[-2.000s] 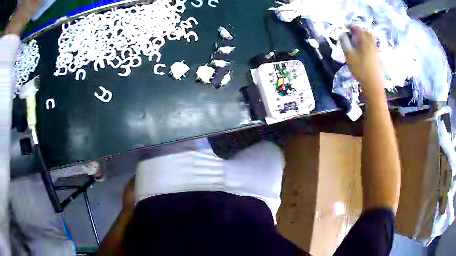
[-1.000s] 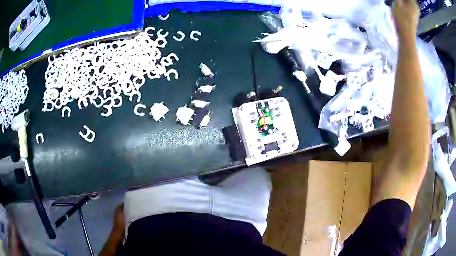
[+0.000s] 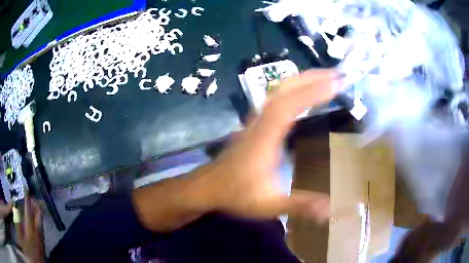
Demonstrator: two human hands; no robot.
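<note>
My left hand (image 3: 257,169) is large and blurred in the middle, fingers and thumb spread, with nothing seen in it. It partly covers the white open housing (image 3: 251,85) with its green circuit board (image 3: 272,72) on the bench. The large clear bag (image 3: 411,77) lies at the right over white leads (image 3: 337,46), and part of it hangs past the bench edge. My right hand or forearm (image 3: 429,239) is dark and blurred at the lower right, by the hanging bag; its grip is unclear.
Many U-shaped white pieces (image 3: 103,56) and several small white blocks (image 3: 191,84) lie on the dark green bench (image 3: 169,123). A black bar with a pale end (image 3: 41,190) lies left. A neighbour's hand (image 3: 32,231) is beside another housing (image 3: 12,174). A carton (image 3: 355,195) stands below.
My left hand has come up across the view from the lower left. My right arm has moved down from the upper right to the lower right. The bag now hangs lower over the edge.
</note>
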